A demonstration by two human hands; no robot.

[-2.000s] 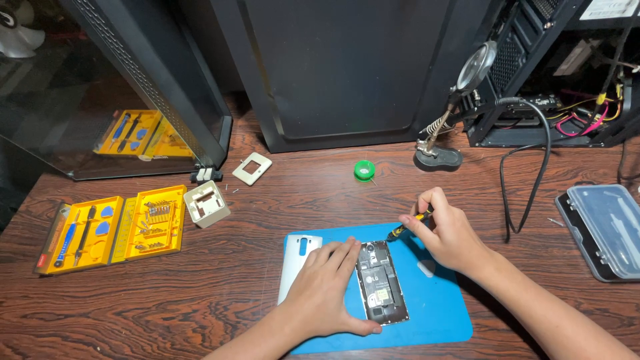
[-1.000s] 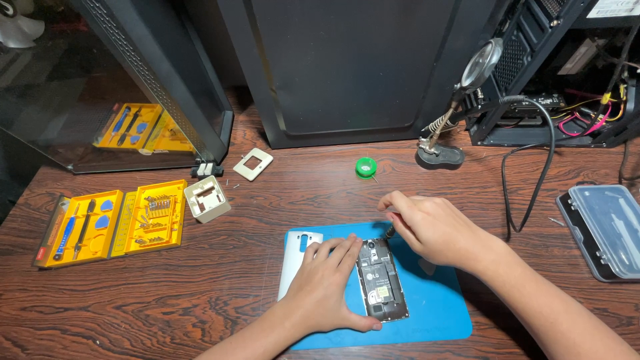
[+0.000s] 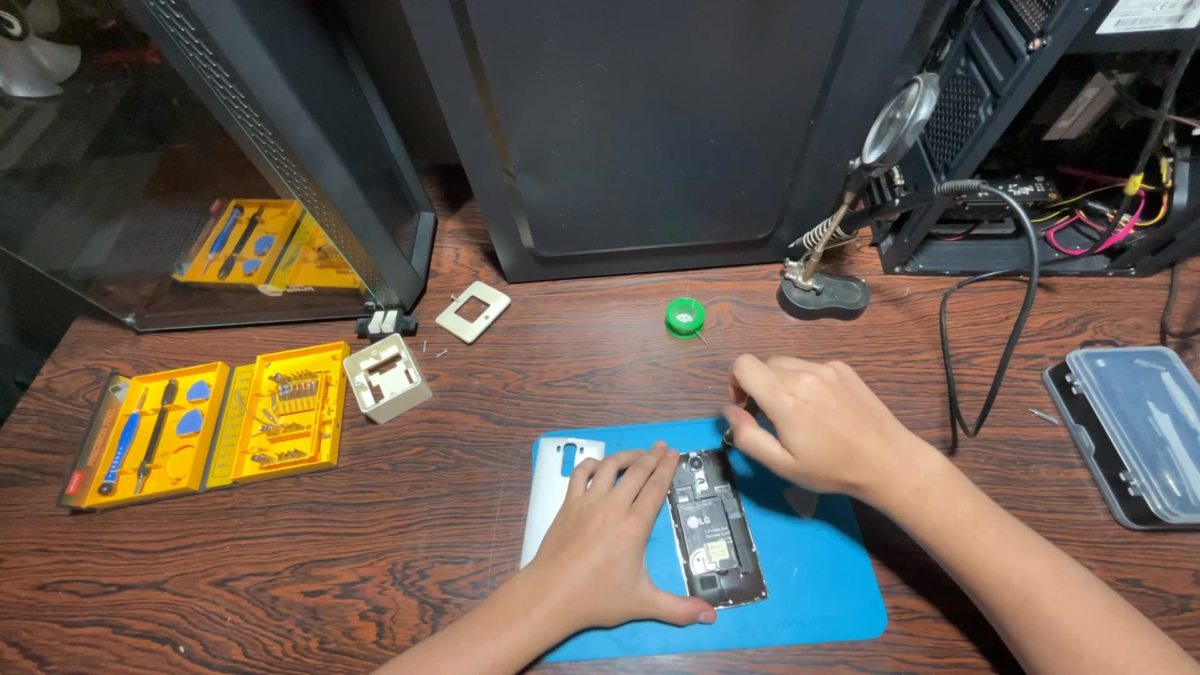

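Note:
An LG smartphone with its back off and battery showing [image 3: 717, 534] lies on a blue work mat [image 3: 806, 581]. My left hand [image 3: 609, 534] rests on the mat with fingertips at the phone's upper left edge and thumb at its lower edge, steadying it. My right hand [image 3: 806, 422] pinches a small screwdriver [image 3: 729, 437], mostly hidden by the fingers, at the phone's upper right corner. The white back cover [image 3: 553, 487] lies partly behind my left hand. A pale flat pick-shaped piece [image 3: 801, 501] sits on the mat, under my right hand's shadow.
An open yellow tool kit [image 3: 216, 422], a beige box [image 3: 389, 380] and its plate [image 3: 473, 312] are at left. Behind the mat are a green solder spool [image 3: 685, 319] and a magnifier stand [image 3: 823, 298]. A clear-lidded case [image 3: 1139, 431] and a black cable [image 3: 1022, 347] are at right. Computer cases line the back.
Two seconds ago the black and yellow screwdriver showed plainly in my right hand; now the fingers mostly cover it. The hand has turned around it. My left hand stays on the phone.

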